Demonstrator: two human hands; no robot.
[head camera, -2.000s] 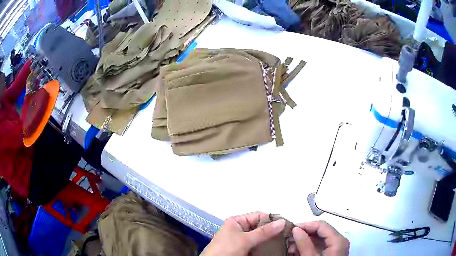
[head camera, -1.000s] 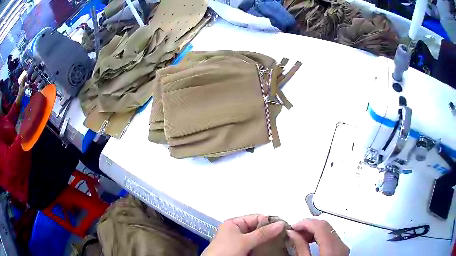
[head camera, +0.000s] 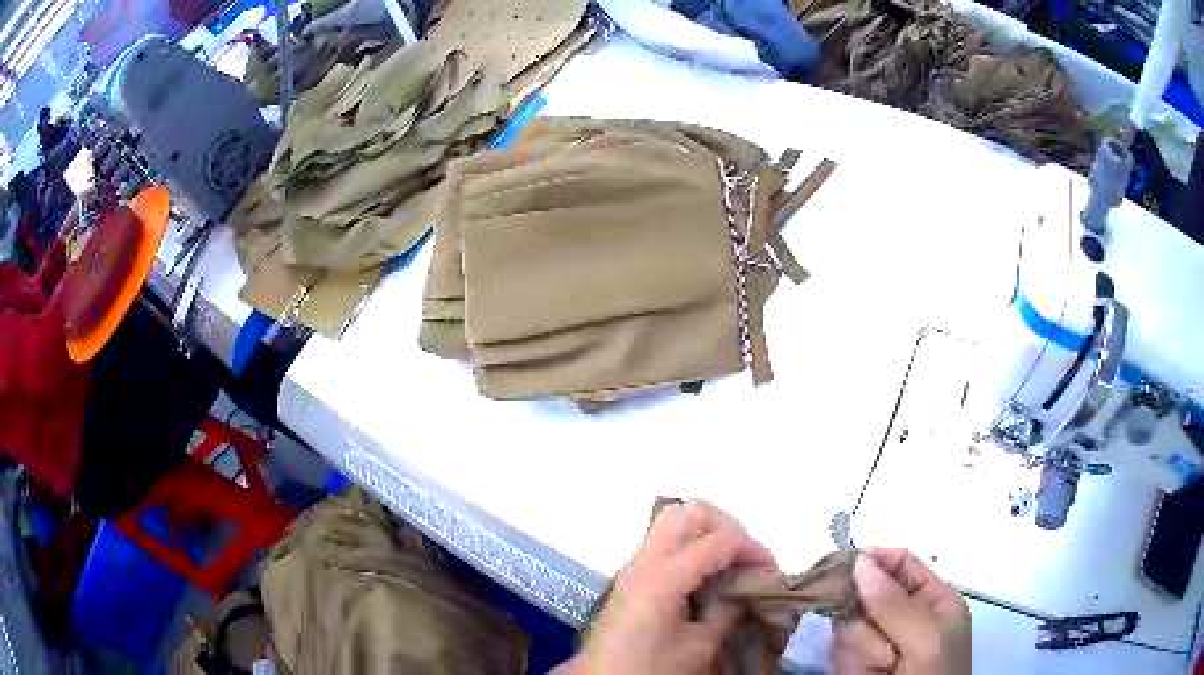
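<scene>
A bunched khaki-brown pocket piece is held between my two hands at the bottom of the view, over the table's front edge. My left hand grips its left part, with a corner of cloth showing above the fingers. My right hand pinches its right end between thumb and fingers. The cloth is twisted and slightly stretched between them; its lower part is cut off by the frame. A pile of pocket pieces lies mid-table, zipper tapes pointing right.
The sewing machine stands at right, with thread snips and a dark flat rectangle near it. Loose cut panels lie upper left. A khaki bundle is below the table. A person in red sits at far left.
My hands have moved apart and slightly up. More cloth shows, now twisted between them. The whole view has shifted slightly; the pile looks the same.
</scene>
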